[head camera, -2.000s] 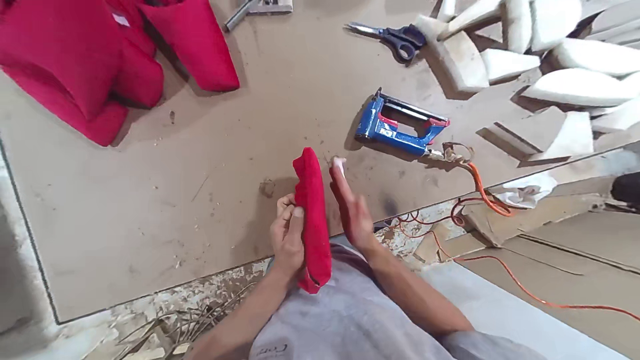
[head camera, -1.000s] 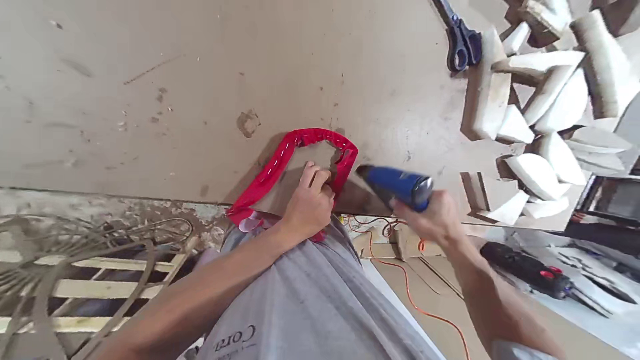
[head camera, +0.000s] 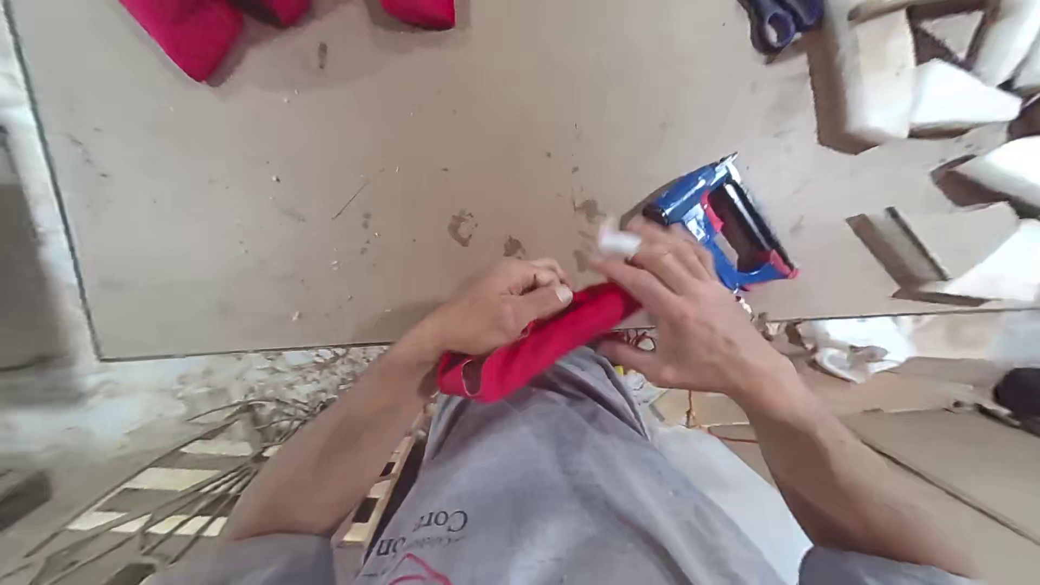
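Note:
A piece covered in red fabric (head camera: pixel 544 341) lies slantwise over the table's near edge, in front of my grey shirt. My left hand (head camera: pixel 508 307) grips it, fingers curled over its upper side. My right hand (head camera: pixel 678 305) is at its right end, fingers spread and partly blurred, with white wrapping (head camera: pixel 619 242) on one finger; whether it touches the fabric is hard to tell. Just beyond the right hand, a blue pneumatic staple gun (head camera: pixel 723 223) rests on the table, its lower end close to my fingers.
Red-covered pieces (head camera: pixel 191 32) lie at the table's far left. Dark-handled scissors (head camera: pixel 780 24) are at the upper right, beside a pile of pale foam-padded pieces (head camera: pixel 963 97). The table's near edge (head camera: pixel 244 353) runs past my forearms. A crumpled white cloth (head camera: pixel 853 345) is beyond that edge.
My right hand has let go of the staple gun it held a second ago; the gun now lies on the table. The red piece, earlier flat with its stapled side up, is now turned and raised in my left hand.

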